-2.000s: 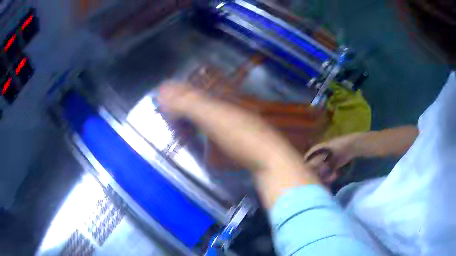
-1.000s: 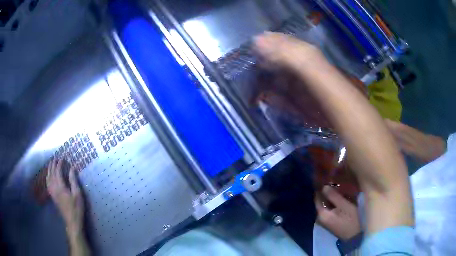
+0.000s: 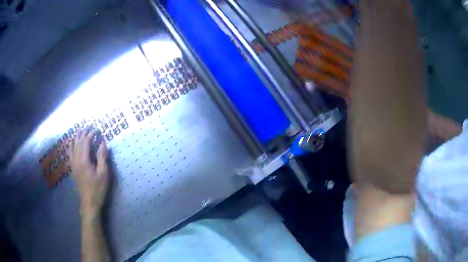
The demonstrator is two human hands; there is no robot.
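Note:
Rows of flexible circuit strips lie flat on the perforated metal table and reach the near side of the blue roller. My left hand rests with fingers spread on the strips near their left end, where they look orange. My right forearm rises large and blurred at the right; the hand itself is cut off by the top edge. Orange-brown circuit sheets lie or hang beyond the roller, partly hidden behind that forearm.
Shiny guide bars run beside the roller. A silver end bracket with a blue clamp sits at the table's near edge, with a dark gap beside it. A second person's white sleeve and part of an arm show at the right.
The view has shifted, so the roller appears farther right. My left hand has come into view and stays on the strips. My right forearm has swung up and its hand has left the picture.

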